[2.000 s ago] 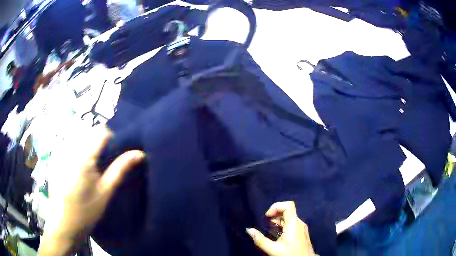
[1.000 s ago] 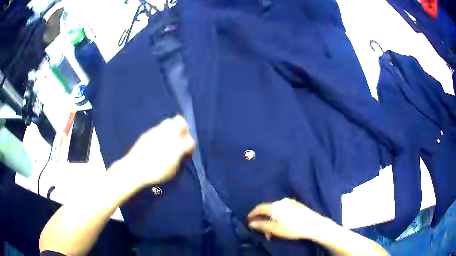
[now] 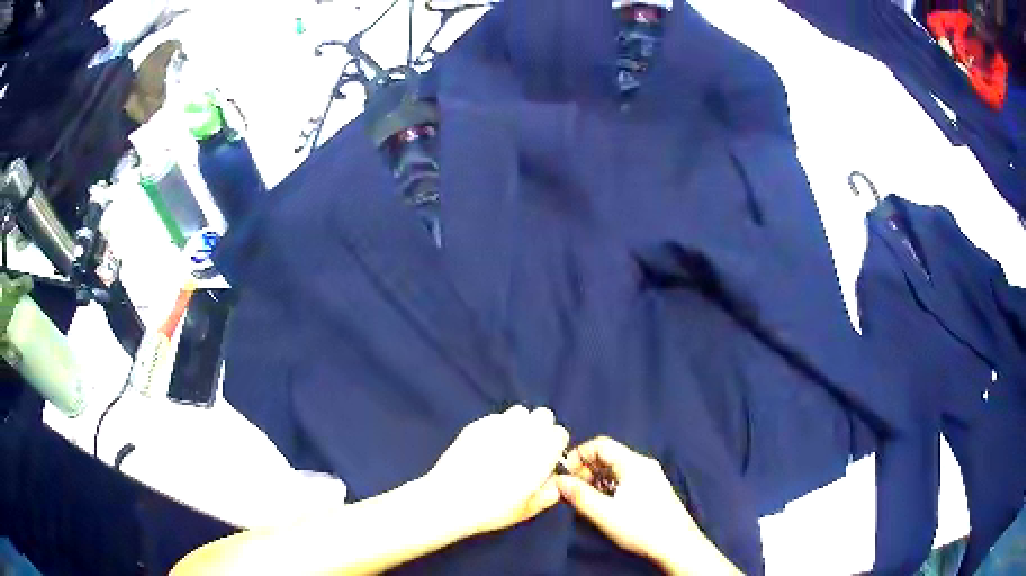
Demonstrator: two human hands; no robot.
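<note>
A navy blazer point(image 3: 473, 304) lies front up, its collar and neck label toward the top and its front edges meeting low in the middle. My left hand point(image 3: 501, 464) is at the front edge near the bottom, fingers closed on the cloth. My right hand point(image 3: 630, 501) meets it fingertip to fingertip. A small dark object point(image 3: 604, 478), perhaps thread snips, is tucked in my right fingers. What the fingertips pinch between them is too small to tell.
Another navy jacket point(image 3: 731, 124) lies behind and right. A third, on a hanger point(image 3: 939, 270), is at far right. A smartphone point(image 3: 200, 347), dark bottle point(image 3: 228, 169) and pale green bottle point(image 3: 45, 360) stand or lie left. Loose black hangers point(image 3: 366, 62) are at the top.
The blazer's front has been closed over the lining, with the buttons now hidden. My left hand has moved down and right to meet my right hand. The view has steadied.
</note>
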